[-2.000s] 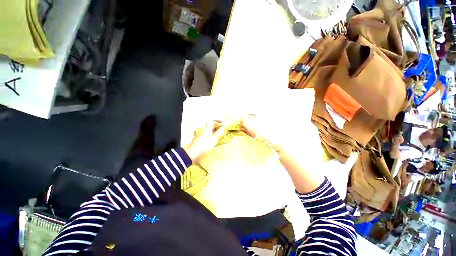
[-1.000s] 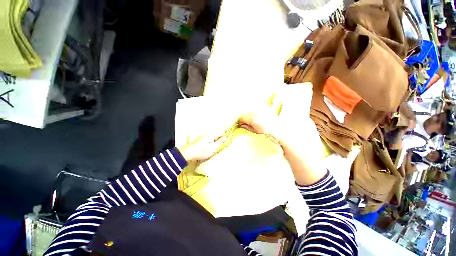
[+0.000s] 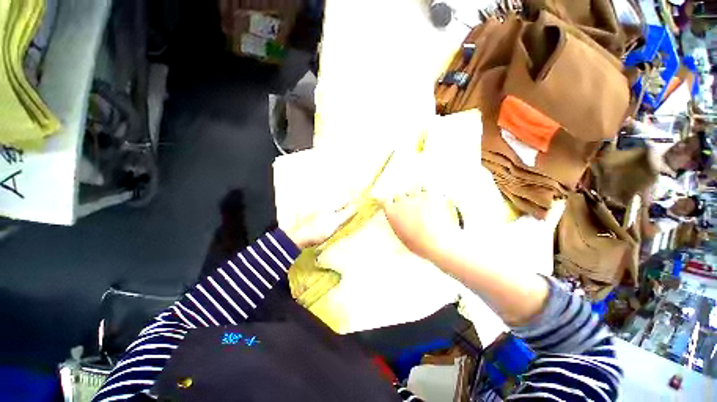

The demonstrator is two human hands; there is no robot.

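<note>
Large pale yellow panels (image 3: pixel 377 271), washed out to near white, lie on the narrow worktable in front of me. A raised yellow fold runs across their middle. My left hand (image 3: pixel 314 224) lies on the panels at the left end of the fold, its fingers partly lost in glare. My right hand (image 3: pixel 413 216) is at the fold's right part, fingers bent; glare hides whether it grips cloth. A darker olive-yellow piece (image 3: pixel 314 279) shows at the panels' left edge, below my left hand.
Brown bag bodies (image 3: pixel 582 74) are heaped to the right, with an orange patch (image 3: pixel 528 123). Yellow layers (image 3: pixel 20 86) lie on a white surface at left. A carton (image 3: pixel 259 35) and a bin (image 3: pixel 292 122) stand beyond the table's left edge. People are at far right.
The fold between my hands has become longer and more raised. My right forearm has swung outward to the right. The whole view has shifted somewhat.
</note>
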